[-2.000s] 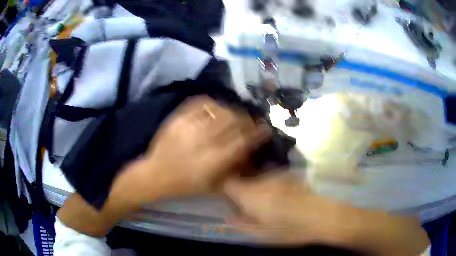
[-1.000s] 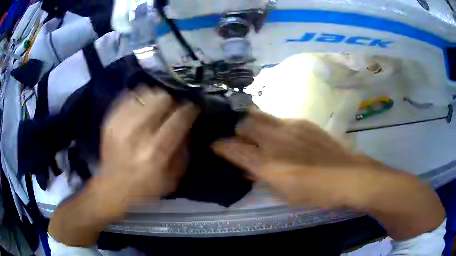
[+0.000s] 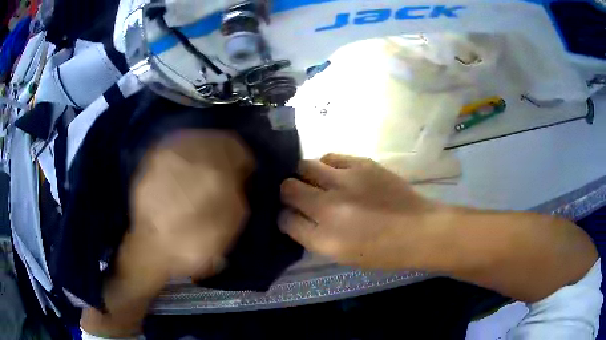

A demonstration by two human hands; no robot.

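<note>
The black garment [image 3: 269, 255] lies on the machine bed under the presser foot area [image 3: 282, 117] and spreads left. My left hand [image 3: 193, 202] is blurred and lies on the black cloth, left of the foot; its fingers cannot be made out. My right hand [image 3: 345, 209] is at the right edge of the black cloth below the foot, fingers bent with the tips on the cloth. The lockstitch machine [image 3: 242, 46] stands above the hands. The needle itself cannot be made out.
Cream fabric pieces [image 3: 425, 143] lie right of the foot under bright light. Yellow-and-green thread snips [image 3: 480, 113] and a thin dark rod [image 3: 518, 133] lie further right. White and black cloth pieces [image 3: 83, 76] are heaped left. A measuring strip [image 3: 319, 290] runs along the front edge.
The black-and-white panels have given way to black cloth at the foot. Both hands have moved apart, the left one to the left. The view has shifted, with the machine lettering now higher.
</note>
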